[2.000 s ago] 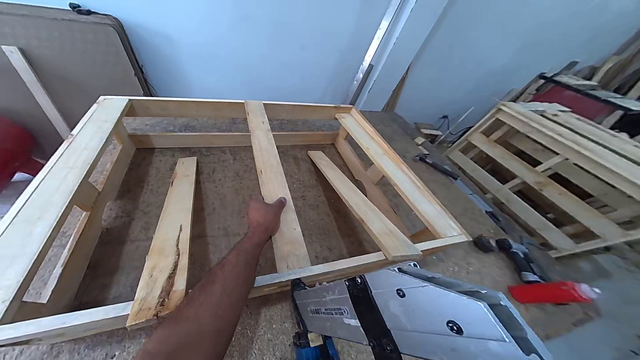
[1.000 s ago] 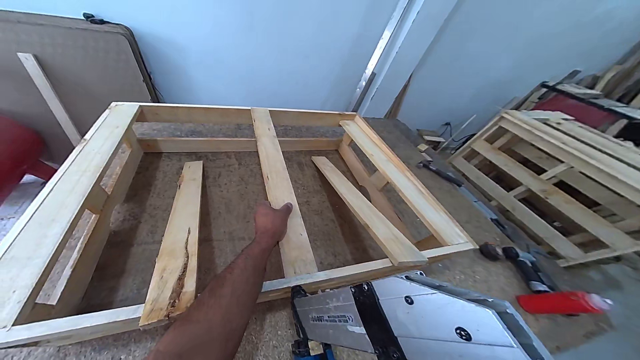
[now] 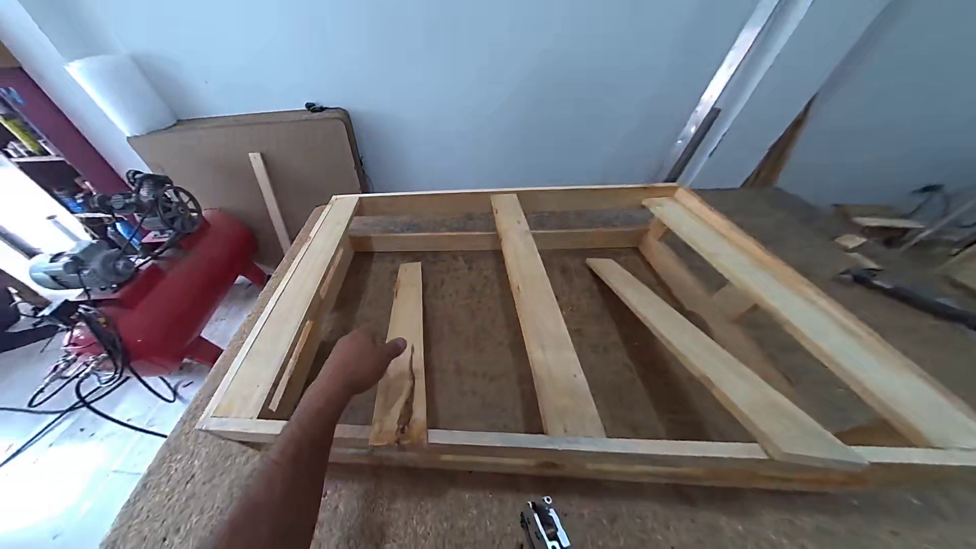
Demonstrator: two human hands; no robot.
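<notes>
A rectangular wooden frame (image 3: 610, 450) lies on a chipboard surface. My left hand (image 3: 360, 361) is at the left edge of a short knotted slat (image 3: 409, 320), its thumb over the wood and its fingers mostly hidden. That slat rests on the frame's near rail, its far end inside the frame. The middle slat (image 3: 541, 313) spans from far rail to near rail. A slanting slat (image 3: 709, 362) rests its near end on the near rail. My right hand is out of view. At the bottom edge shows the metal nose of a tool, apparently a nailer or stapler (image 3: 546, 524).
A red air compressor (image 3: 183, 293) with hoses stands on the floor at left. Behind it, a brown panel (image 3: 305, 156) leans on the wall with a thin wooden strip (image 3: 269, 200). A dark tool or bar (image 3: 911, 296) and wood scraps (image 3: 850, 241) lie at right.
My left hand has left the middle slat and moved left to the knotted slat. The large silver tool at the lower right has mostly gone from view. The view has swung left.
</notes>
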